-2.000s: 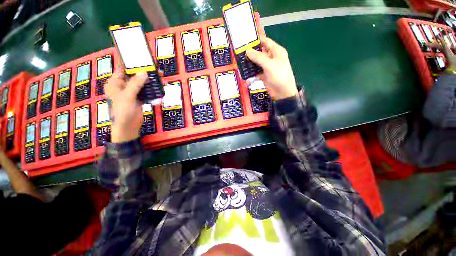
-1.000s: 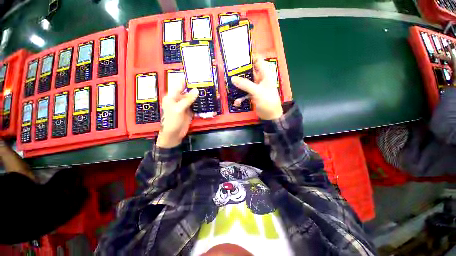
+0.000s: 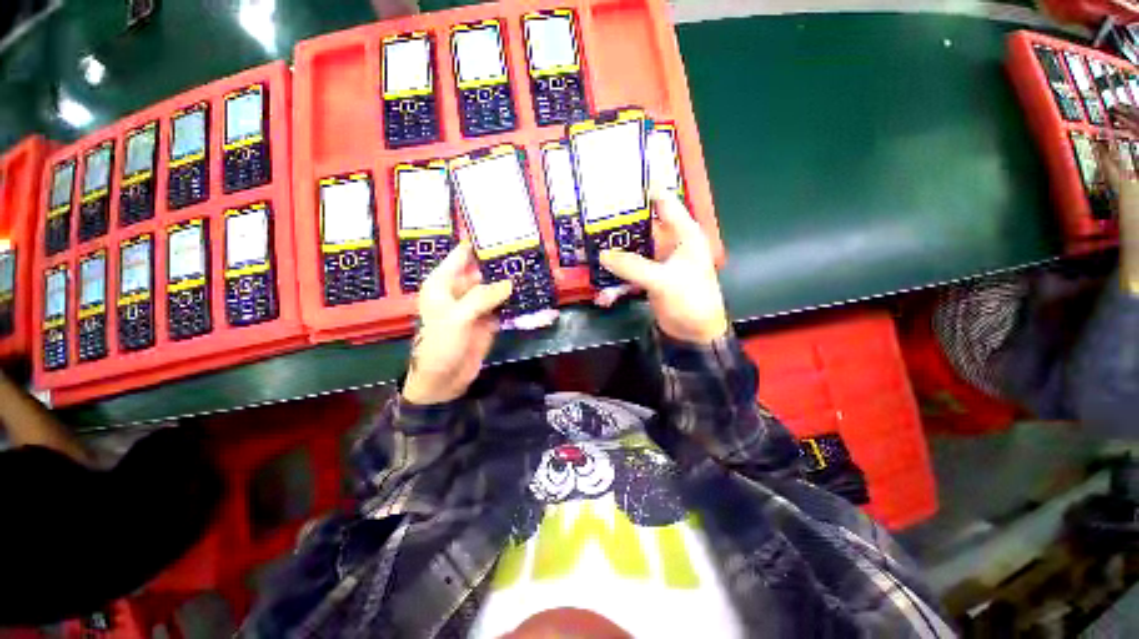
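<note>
My left hand holds a black keypad phone with yellow trim and a lit white screen, its thumb on the keypad. My right hand holds a second such phone, also lit white, its thumb on the upper keys. Both phones are above the near row of a red tray. The tray's back row shows three phones and an empty pocket at each end. The near row holds phones too, partly hidden behind the held ones.
A second red tray of lit phones adjoins on the left. Another red tray lies at far right, with a person's hand at it. Both rest on the dark green bench. Below the bench edge, a red crate has dark items near it.
Both phones have come lower and nearer to my body, and more of the tray's back row shows. Earlier they were held higher and farther apart. The view has shifted slightly.
</note>
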